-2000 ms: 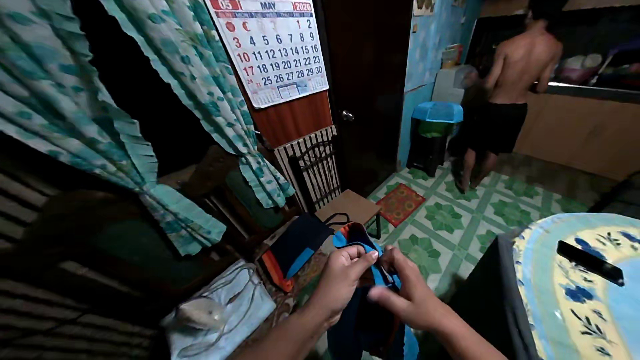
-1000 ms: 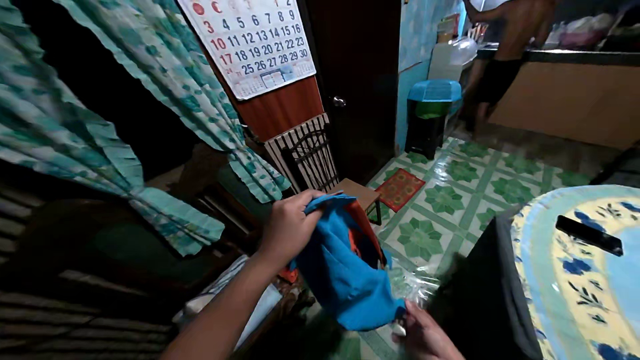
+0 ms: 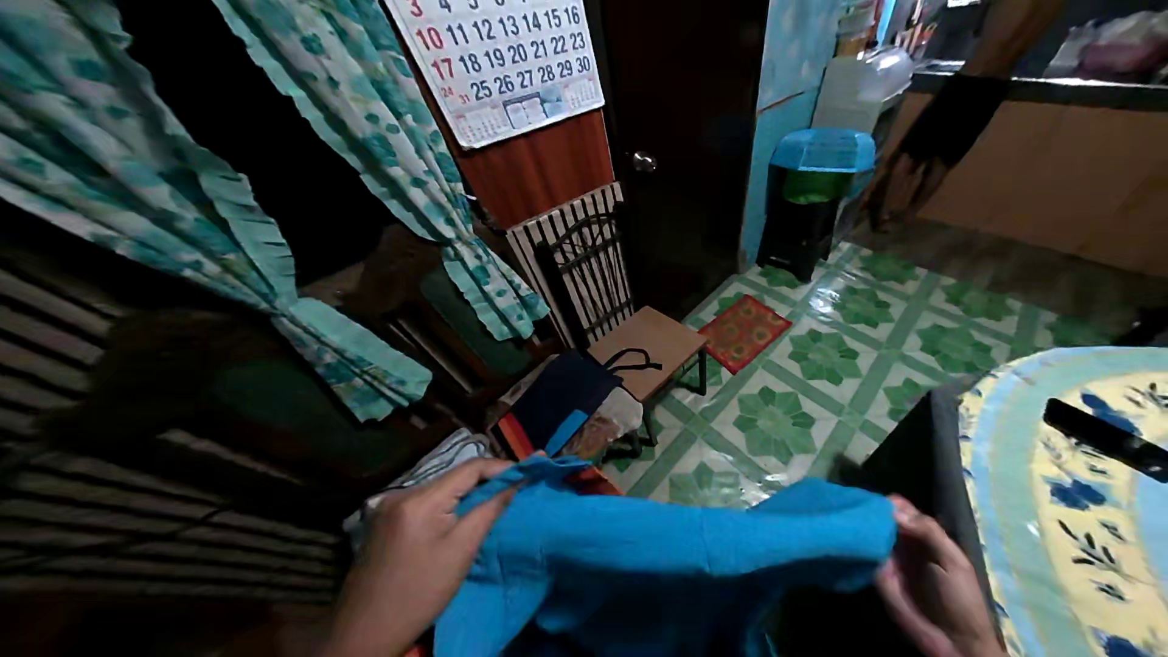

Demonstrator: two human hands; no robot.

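A blue cloth item point(image 3: 675, 538), perhaps a garment or bag, is stretched between my two hands at the bottom of the head view. My left hand point(image 3: 429, 538) pinches its upper left corner between thumb and fingers. On the other side, my right hand point(image 3: 935, 575) grips the right end. Its lower part runs out of the frame, and a little orange-red shows behind its upper left edge. Beyond my left hand, a dark blue cloth item point(image 3: 561, 401) with orange and light blue parts lies near the chair, its black strap reaching over the seat.
A chair with a brown seat point(image 3: 648, 351) stands ahead, near a red mat point(image 3: 746, 333). To the right is a round table with a floral cover point(image 3: 1022, 511), bearing a black remote-like object point(image 3: 1104, 438). Farther back are a blue-lidded bin point(image 3: 821, 151) and a person point(image 3: 958, 119) by the counter.
My hands, close together two seconds ago, are now wide apart with the blue cloth spread between them. The cloth's opening faced me one second ago; now its blue side does.
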